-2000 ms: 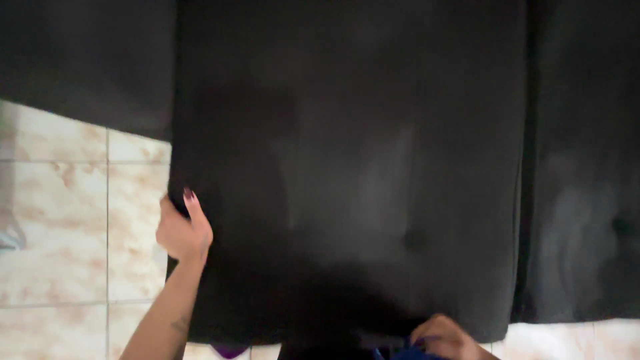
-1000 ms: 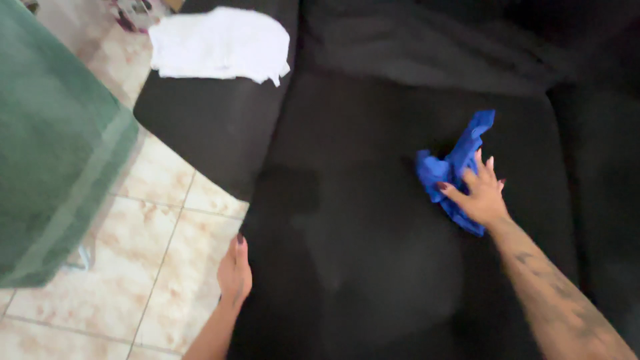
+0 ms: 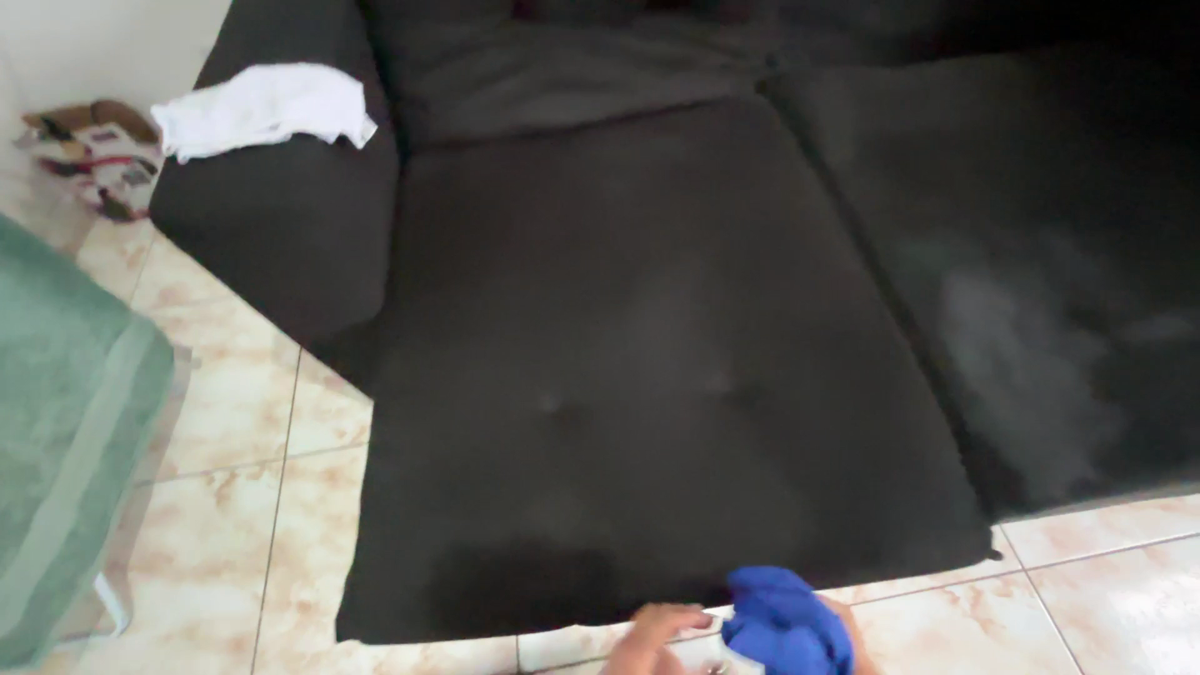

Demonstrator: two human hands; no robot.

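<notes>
A blue cloth (image 3: 787, 623) is at the bottom of the head view, at the front edge of a black sofa seat (image 3: 609, 328). My right hand (image 3: 848, 628) is mostly hidden behind the cloth and has hold of it. Just left of the cloth is my left hand (image 3: 656, 637), its fingers bent near the seat's front edge; it is partly cut off by the frame, and whether it touches anything is not plain. A white cloth (image 3: 267, 108) lies on the sofa's armrest at the upper left.
A green towel (image 3: 84, 422) covers something at the left, with a white leg (image 3: 111, 603) below it. A box of mixed items (image 3: 98, 155) stands beyond the armrest. Another seat section (image 3: 1050, 309) adjoins at the right. Tiled floor (image 3: 216, 441) shows around the sofa.
My right hand and the blue cloth have moved from the middle of the seat to its front edge. My left hand has left the seat's left side and is now beside the cloth.
</notes>
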